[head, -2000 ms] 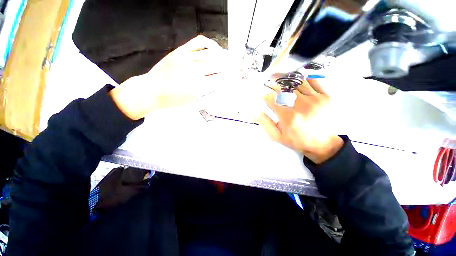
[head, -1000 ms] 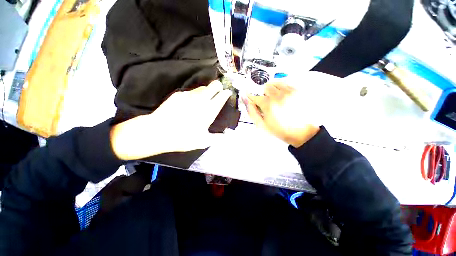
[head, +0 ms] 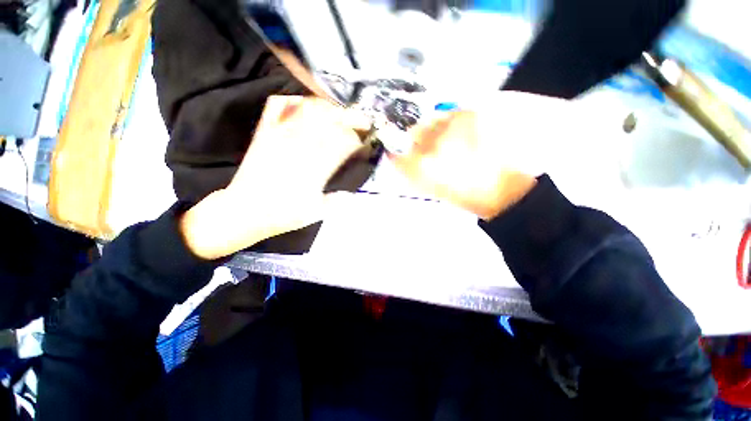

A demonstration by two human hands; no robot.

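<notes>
A dark brown garment [head: 202,123] lies on the white table, left of the needle area, and reaches down to the near edge. My left hand [head: 288,168] lies over it, with fingertips pinching its edge near the presser foot. My right hand [head: 461,156] is just right of the needle area, fingers bent towards the same spot; glare hides whether it grips cloth. A round dark metal fitting [head: 402,113] sits between the hands. The needle itself is blurred.
A yellow-brown cardboard slab [head: 92,131] lies at left. A wide black band [head: 580,49] slants at upper right. A wooden-handled tool [head: 704,107] lies beyond it. A ruler strip [head: 395,288] runs along the near edge. A blue crate [head: 179,341] is below the table.
The view has shifted and the machine head looks blurred. Both hands stay close to the needle area. The garment now covers the table under my left hand, unlike two seconds ago.
</notes>
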